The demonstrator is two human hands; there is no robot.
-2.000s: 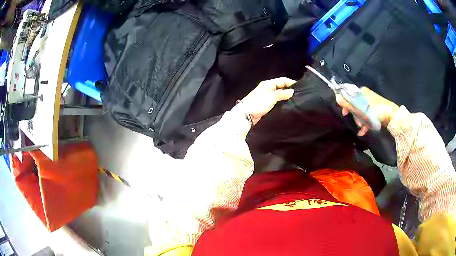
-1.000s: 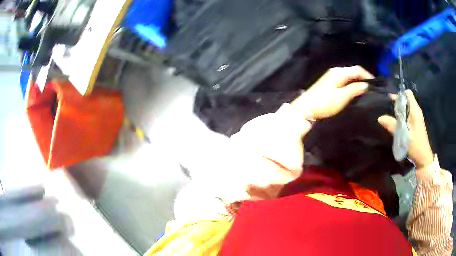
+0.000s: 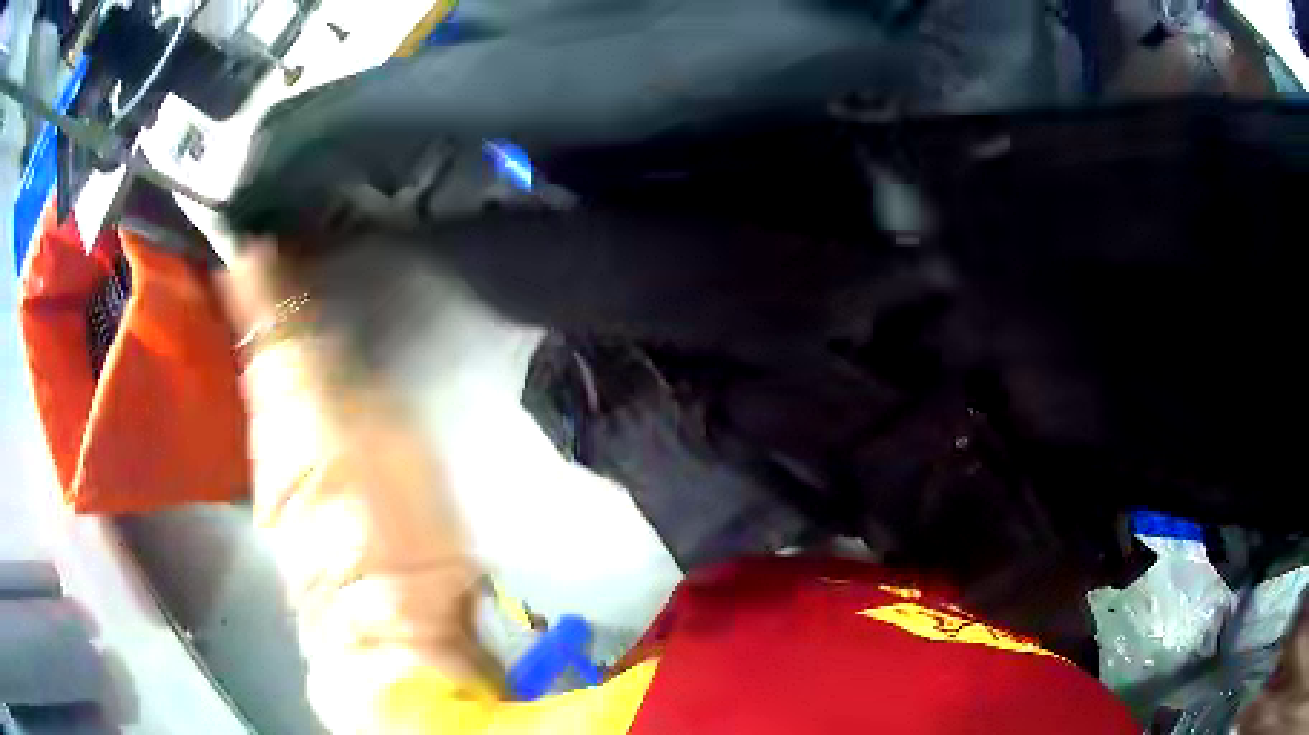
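A large black sewn bag piece [image 3: 689, 273] stretches across most of the view, raised and blurred. My left arm reaches up and left, and my left hand [image 3: 263, 273] is a blur at the left end of the black cloth. Its fingers are hidden or too blurred to tell their grip. My right hand is not visible; only a small brownish patch shows at the lower right edge. The scissors are not visible. More crumpled black cloth [image 3: 718, 474] lies at my lap.
An orange-red bin [image 3: 172, 388] stands on the floor at left, below the pale machine table [image 3: 194, 151]. A blue object [image 3: 556, 658] is near my left sleeve. A clear plastic bag [image 3: 1177, 618] is at lower right, under a blue edge [image 3: 1167, 527].
My left hand has moved from the centre to the far left. The black cloth has risen and spread over the view. My right hand and the scissors have gone out of sight.
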